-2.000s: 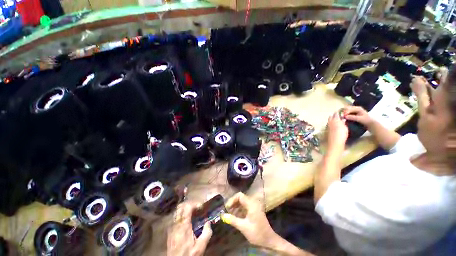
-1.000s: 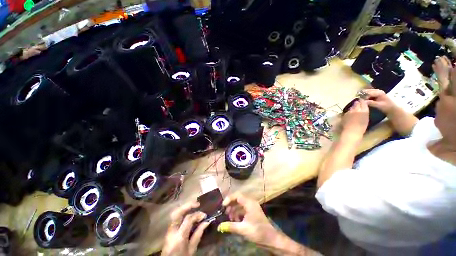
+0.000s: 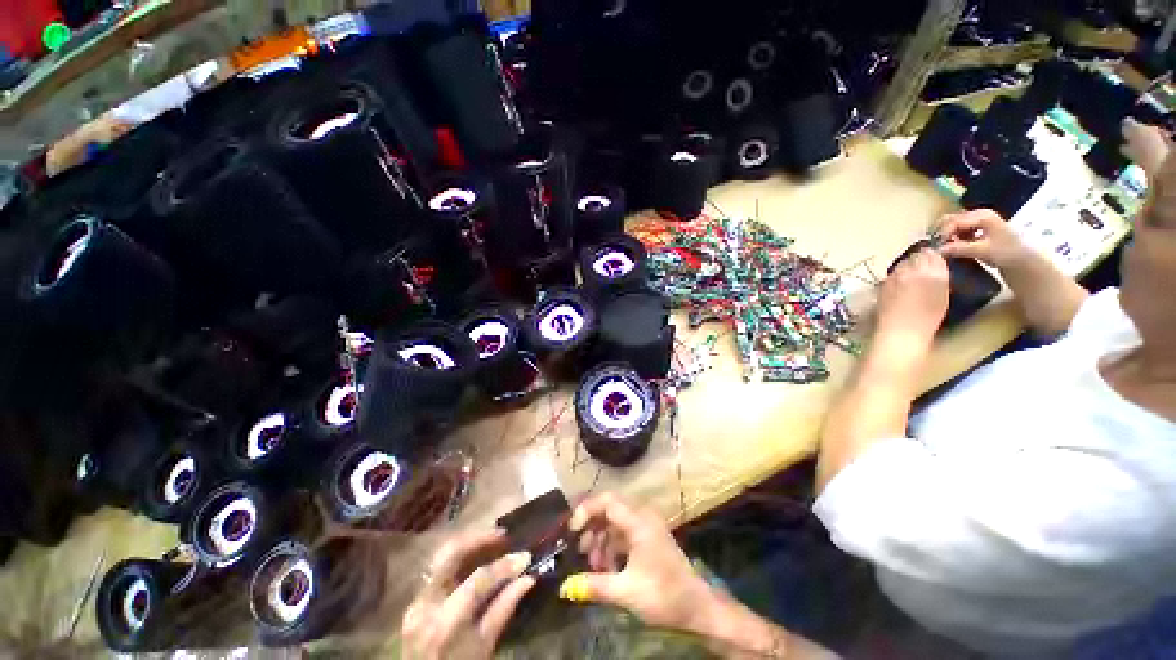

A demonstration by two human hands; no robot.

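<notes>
My left hand (image 3: 467,596) holds a black speaker housing (image 3: 534,522) at the bottom centre, near the bench's front edge. Its fingers wrap the housing's near left side. My right hand (image 3: 641,567) is at the right side of the same housing, with fingertips at its edge and a yellow cover on the thumb. A small thin light piece shows at the housing's near face between the hands; I cannot tell exactly what it is. The hands hide much of the housing.
Black housings with white-silver rings (image 3: 617,405) stand to the left and ahead. A pile of wired boards (image 3: 761,297) lies on the tan bench (image 3: 722,445). Taller black housings (image 3: 329,168) stand at the back left. A neighbouring worker (image 3: 1019,477) in white handles a dark unit at right.
The housing in my hands is tilted differently from two seconds ago, and my hands sit slightly further left and lower than one second ago. The neighbour's hands have shifted right in view.
</notes>
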